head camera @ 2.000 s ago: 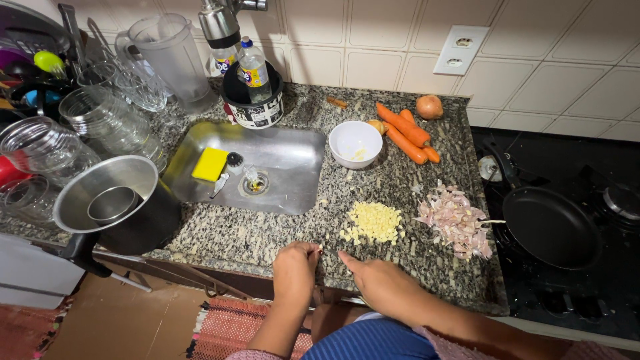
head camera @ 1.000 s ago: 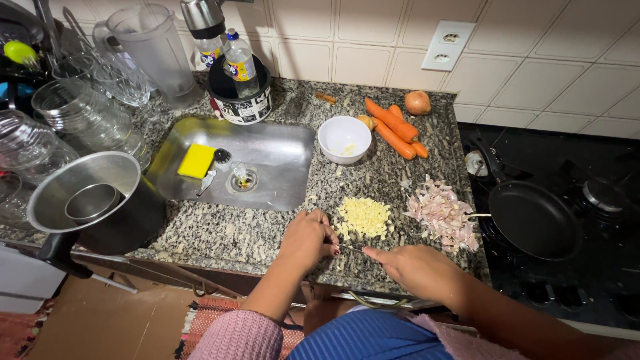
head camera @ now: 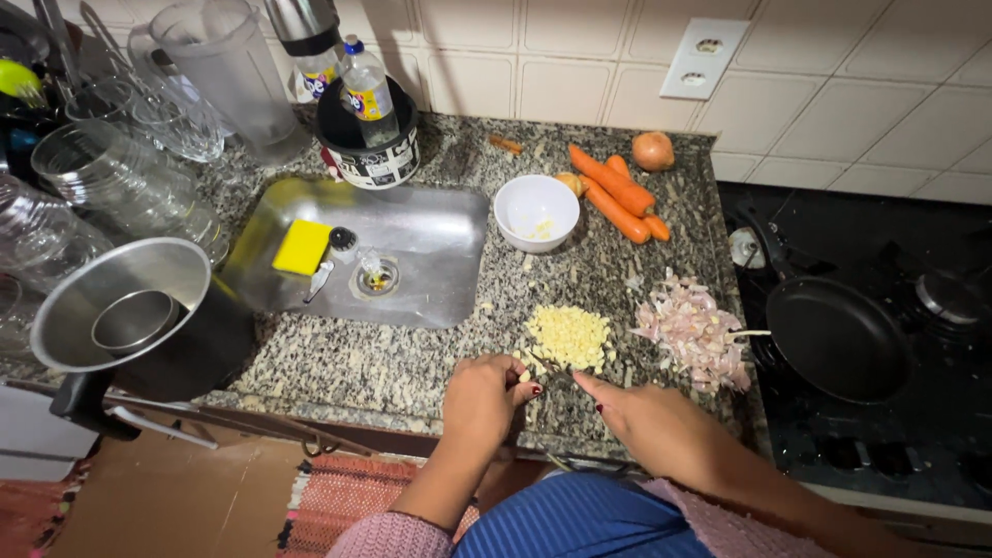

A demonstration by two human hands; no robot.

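Note:
A knife [head camera: 546, 362] is gripped in my right hand [head camera: 647, 418], index finger along its back; its blade points left, at the near edge of a pile of chopped garlic [head camera: 571, 337]. My left hand [head camera: 488, 395] pinches a small garlic piece [head camera: 525, 377] beside the blade tip. Garlic skins [head camera: 694, 329] lie heaped to the right of the pile. A white bowl [head camera: 536, 213] with some garlic bits inside stands behind the pile. Several carrots [head camera: 616, 194] and an onion [head camera: 652, 151] lie at the back right of the granite counter.
Left of my hands is a steel sink [head camera: 434, 256] with a yellow sponge [head camera: 302, 246]. A large pot [head camera: 155, 349] stands at its left, near glass jars [head camera: 116, 178]. A black frying pan [head camera: 841, 339] rests on the stove at the right. Plastic bottles stand behind the sink.
My left hand has moved from near the counter's front edge toward the garlic pile, mostly between the first two frames. The knife tip now lies against the pile's near side.

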